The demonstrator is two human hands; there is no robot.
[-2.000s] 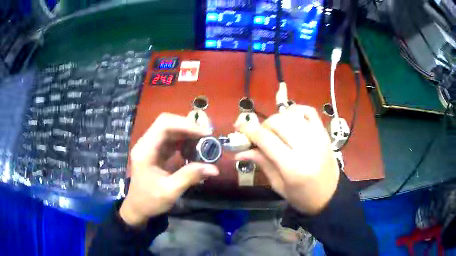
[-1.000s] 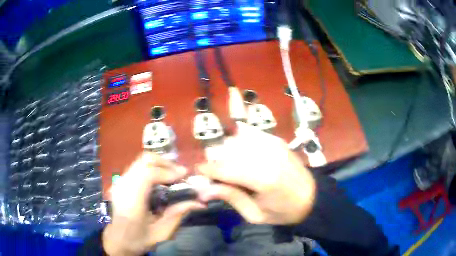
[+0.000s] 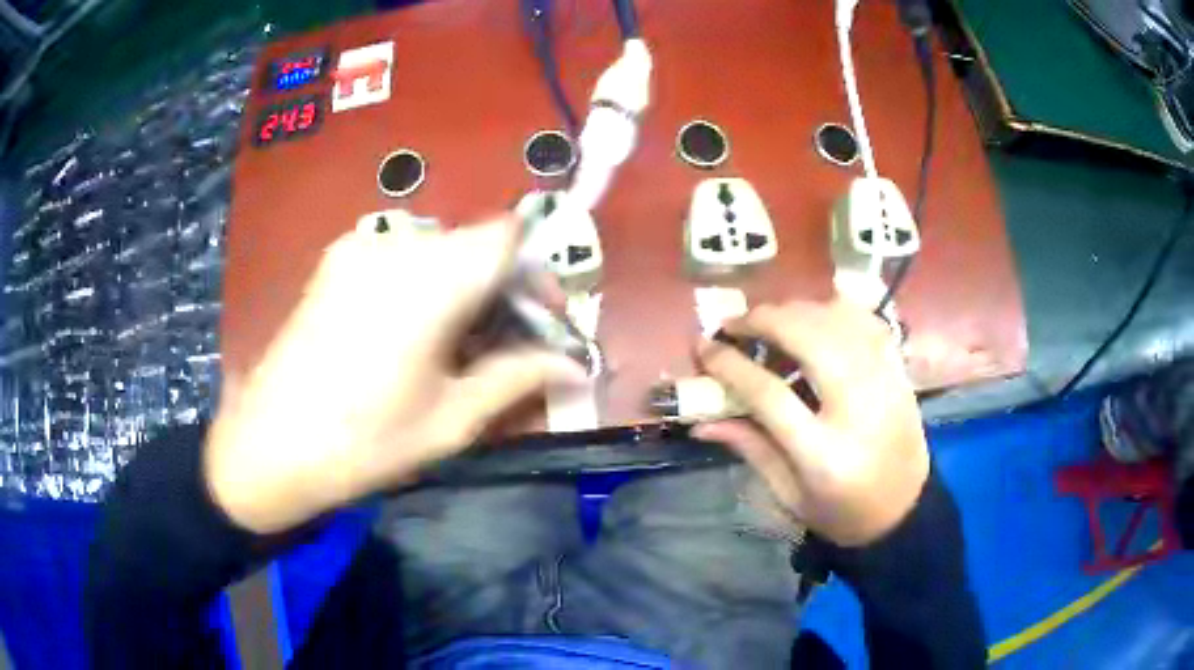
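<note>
My left hand (image 3: 380, 353) is blurred over the left part of the red-brown test box (image 3: 458, 66). Its fingertips hold a short silvery, dark unit, likely a car charger (image 3: 534, 312), by the second cream socket (image 3: 576, 249). My right hand (image 3: 838, 419) is at the box's front right. Its thumb and fingers hold a white plug with a dark tip (image 3: 691, 398), pointing left. A dark object (image 3: 786, 369) shows between its fingers; its contact with the box is hidden. A white USB cable (image 3: 613, 124) on a black cord runs down behind my left fingertips.
Dark round holes (image 3: 703, 143) and cream sockets (image 3: 731, 229) line the box. Red and blue meters (image 3: 288, 121) sit upper left. A shiny blister tray (image 3: 118, 275) lies left. A white cable (image 3: 851, 85) and black cord hang right. A green mat board (image 3: 1061, 79) lies right rear.
My hands have moved apart; the unit is away from the right hand's plug. The white cable lies further left on the box. The view has shifted, and the display is out of the picture.
</note>
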